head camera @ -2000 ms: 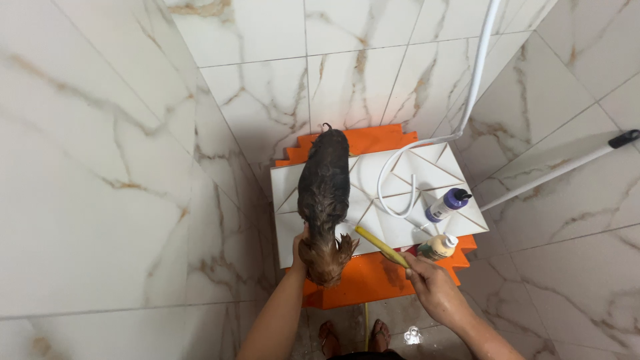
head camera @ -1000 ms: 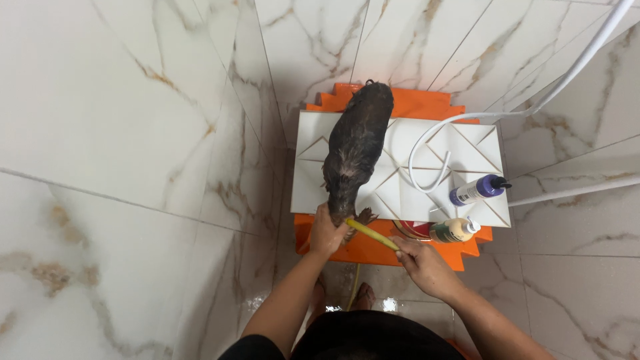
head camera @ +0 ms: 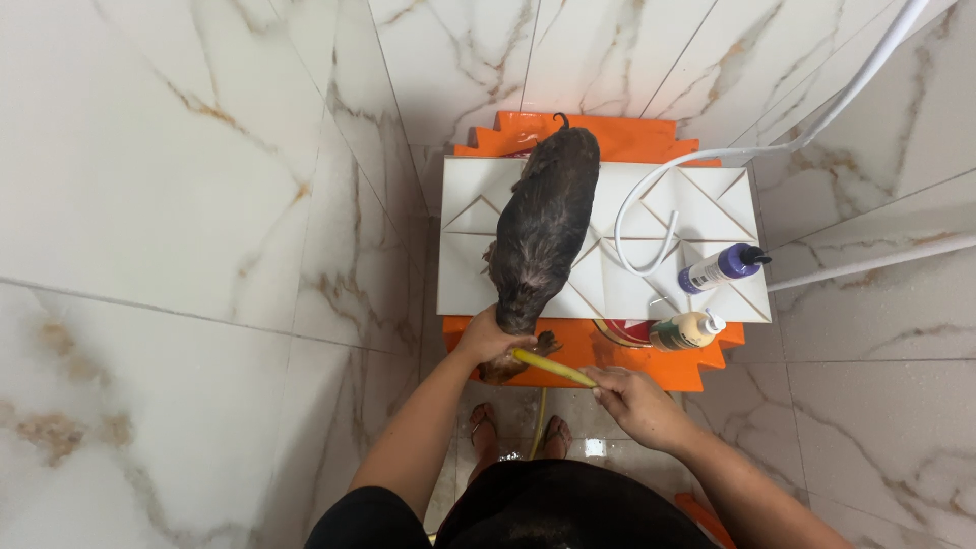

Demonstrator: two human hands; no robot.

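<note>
A small wet dark dog [head camera: 550, 221] stands on a white patterned panel [head camera: 473, 274], its head toward me over the near edge. My left hand [head camera: 488, 339] is closed around its neck and the side of its head. In my right hand [head camera: 629, 400] is a yellow hose [head camera: 555, 368], its end close to the dog's head and touching or nearly touching my left fingers. The dog's face is mostly hidden. Right of the dog, a white hose [head camera: 629, 263] curls over the panel.
An orange stepped-edge stand [head camera: 640, 377] supports the panel. A purple-and-white bottle [head camera: 717, 268] and a cream pump bottle [head camera: 686, 332] lie at its right. A white pole [head camera: 869, 263] crosses at right. Marble-look walls [head camera: 175, 152] surround the stand; the floor [head camera: 595, 435] is wet.
The yellow hose's end has come from beside the dog's front paw to its head by my left hand. My left hand has stayed at the dog's neck. The view has shifted.
</note>
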